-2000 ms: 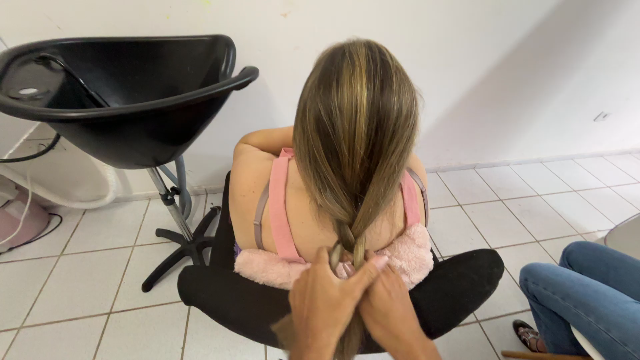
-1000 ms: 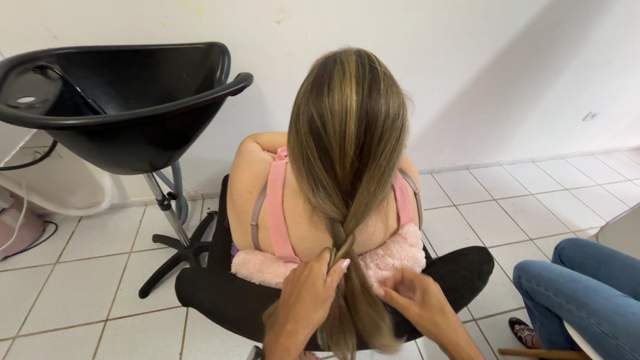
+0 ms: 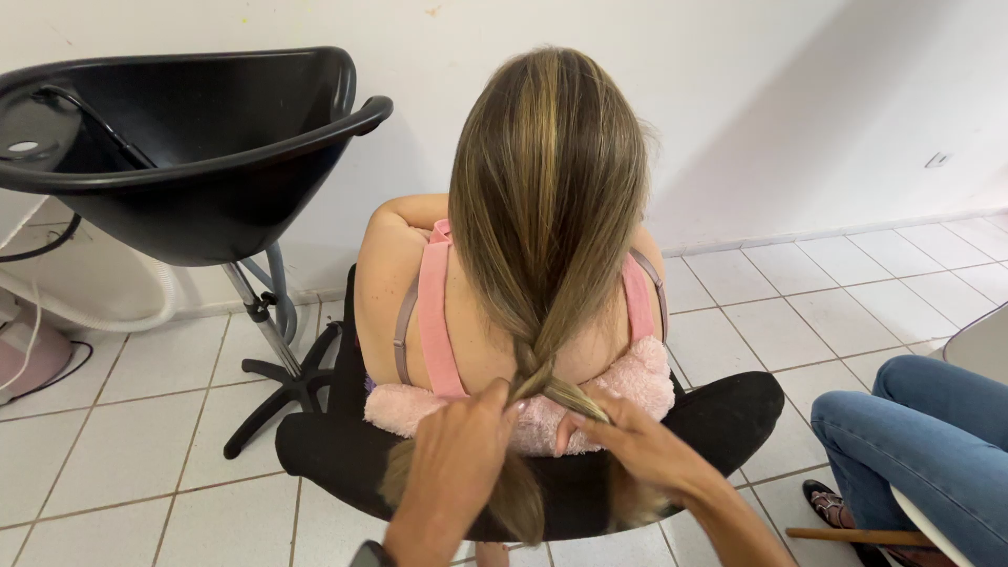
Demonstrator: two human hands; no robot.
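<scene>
Long brown hair with blond streaks (image 3: 547,197) hangs down the back of a seated person, gathered into a braid (image 3: 533,366) between the shoulder blades. My left hand (image 3: 465,449) grips strands at the braid's lower left, and loose ends hang below it. Another strand, pulled out to the right of the braid, is held in my right hand (image 3: 630,441), its end hanging beneath. The person wears pink straps (image 3: 435,315) over the shoulders. A fluffy pink cloth (image 3: 646,382) lies behind my hands, across the lower back.
At left a black salon wash basin (image 3: 213,165) stands on a star-shaped base (image 3: 295,378), near a white hose (image 3: 150,311). The seated person rests on a black chair (image 3: 724,433). Another person's legs in blue jeans (image 3: 913,441) are at the right, by a wooden bar (image 3: 858,537).
My right hand, open beside the loose hair a second ago, now holds a strand drawn out to the right. The hair below the braid is now parted between my hands.
</scene>
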